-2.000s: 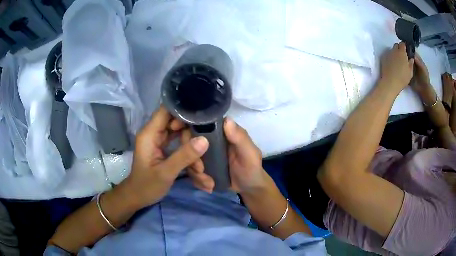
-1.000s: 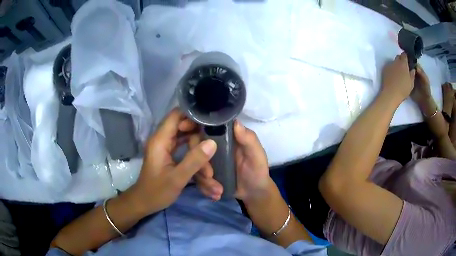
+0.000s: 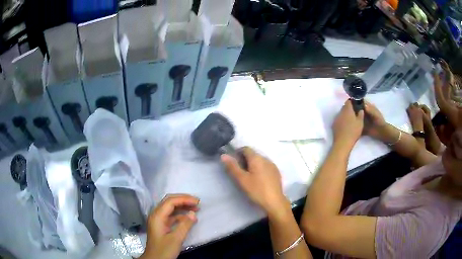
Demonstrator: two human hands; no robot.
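Note:
A dark grey blower (image 3: 214, 134) is above the white-covered bench in front of me, its barrel head pointing left and away, slightly blurred. My right hand (image 3: 256, 178) is closed around its handle, which is mostly hidden by the fingers. My left hand (image 3: 172, 222) is off the blower, at the bench's near edge, fingers curled apart and empty. To the left, a blower in a milky white bag (image 3: 112, 152) lies on the bench with its grey handle sticking out. Another dark blower (image 3: 83, 167) lies beside it, partly in a white sleeve.
Upright retail boxes (image 3: 177, 76) with a printed fan shape stand in a row behind, at left. More boxes (image 3: 387, 68) stand at the back right. A person in a pink shirt (image 3: 405, 202) sits at right, holding another blower (image 3: 355, 88). The white bench (image 3: 228, 207) has a dark near edge.
My left hand has let go of the blower and moved down. My right hand has turned the blower so its open end no longer faces me. The view has tilted up, showing the boxes.

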